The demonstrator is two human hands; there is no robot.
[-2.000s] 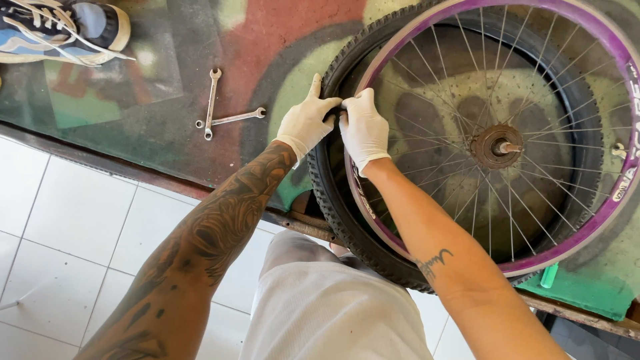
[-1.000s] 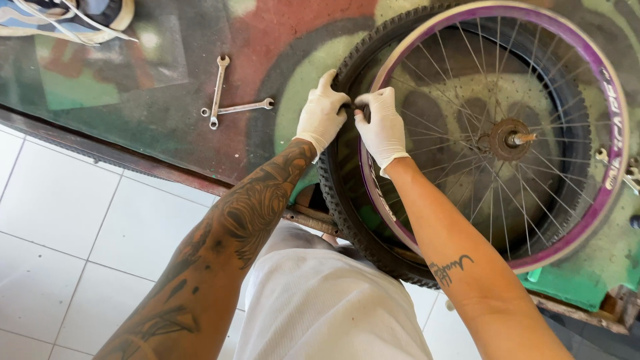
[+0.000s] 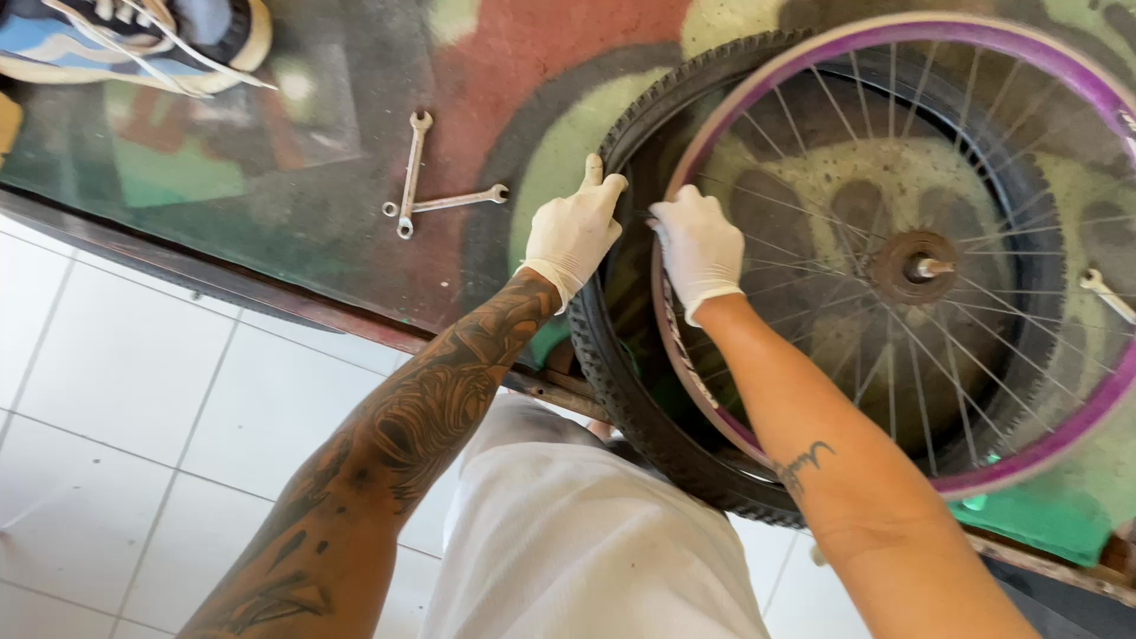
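Observation:
A knobby black bicycle tire (image 3: pixel 612 377) lies on the painted table, partly under a purple spoked wheel rim (image 3: pixel 887 31) with a rusty freewheel hub (image 3: pixel 914 266). My left hand (image 3: pixel 577 226), in a white glove, grips the tire's left edge, its fingers over the tread and inner side. Also gloved, my right hand (image 3: pixel 701 244) is closed on the left side of the rim; its fingertips point toward the tire, and what lies under them is partly hidden. A gap shows between the two hands.
Two combination wrenches (image 3: pixel 414 164) (image 3: pixel 457 200) lie crossed left of the tire. A sneaker (image 3: pixel 133 44) sits at the upper left. Another wrench (image 3: pixel 1109 293) is at the far right, and a green item (image 3: pixel 1047 524) lies by the near table edge (image 3: pixel 382 333). White floor tiles (image 3: pixel 106 364) show below.
My hands, close together over the tire and rim a second ago, are now farther apart, with the left on the tire and the right on the rim.

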